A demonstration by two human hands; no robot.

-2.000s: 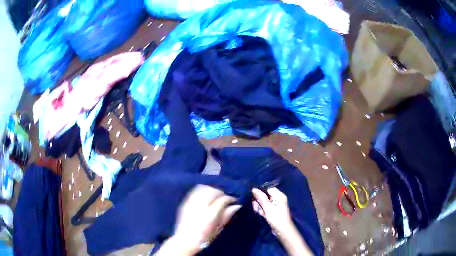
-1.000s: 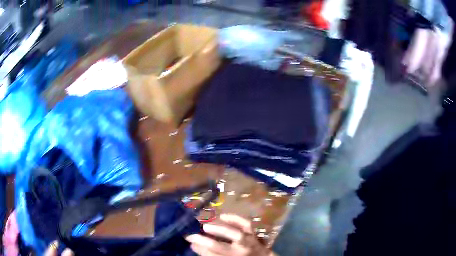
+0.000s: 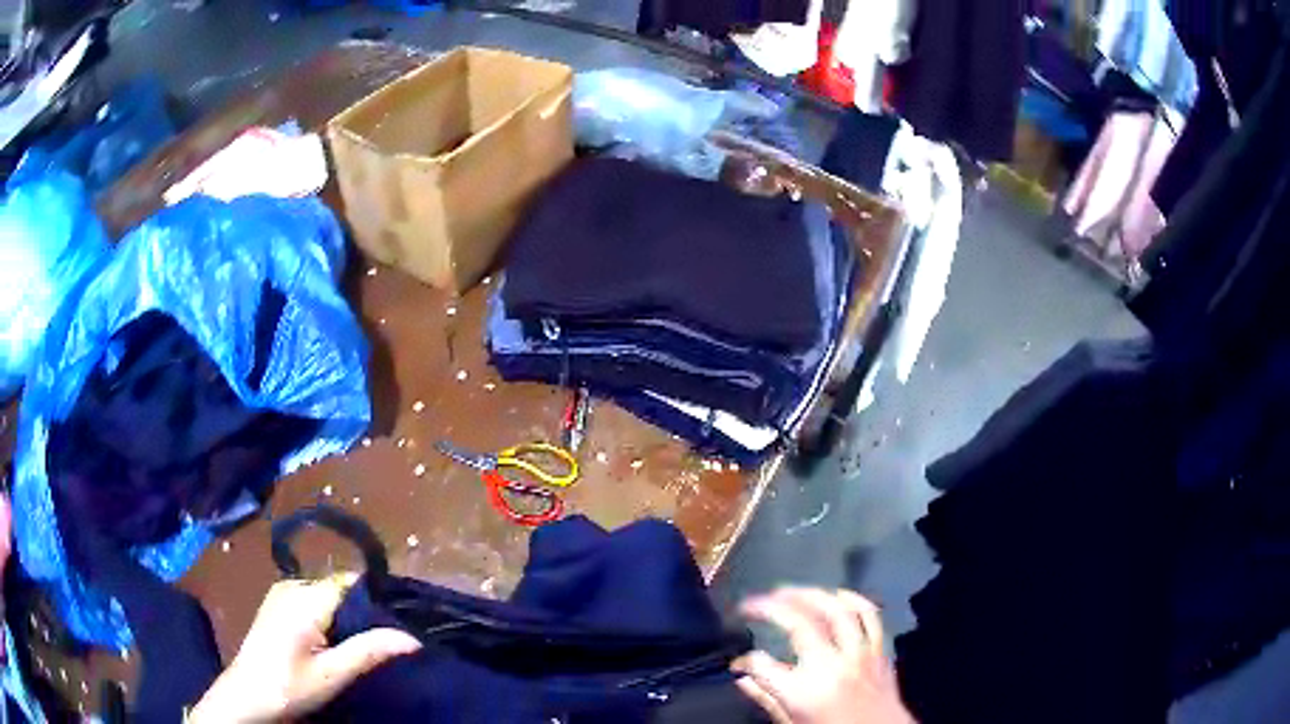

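A dark navy garment (image 3: 623,580) is at the bottom centre, in front of me, with a black hanger (image 3: 328,526) along its upper edge; the hanger's hook sticks up at the left. My left hand (image 3: 304,658) grips the garment and hanger near the hook. My right hand (image 3: 821,651) is at the garment's right end, slightly blurred, with finger and thumb on its edge. The lower part of the garment is cut off by the picture's edge.
Red and yellow scissors (image 3: 524,474) lie on the brown table (image 3: 425,382). Behind are a folded dark stack (image 3: 665,255), an open cardboard box (image 3: 410,198) and clear plastic (image 3: 651,113). An open blue bag (image 3: 304,269) holds dark garments at left. Dark clothes (image 3: 1075,523) hang at right.
The view has turned right from the blue bag towards the folded stack. The hanger, raised and blurred one second ago, now lies along the garment's top, with both hands at it.
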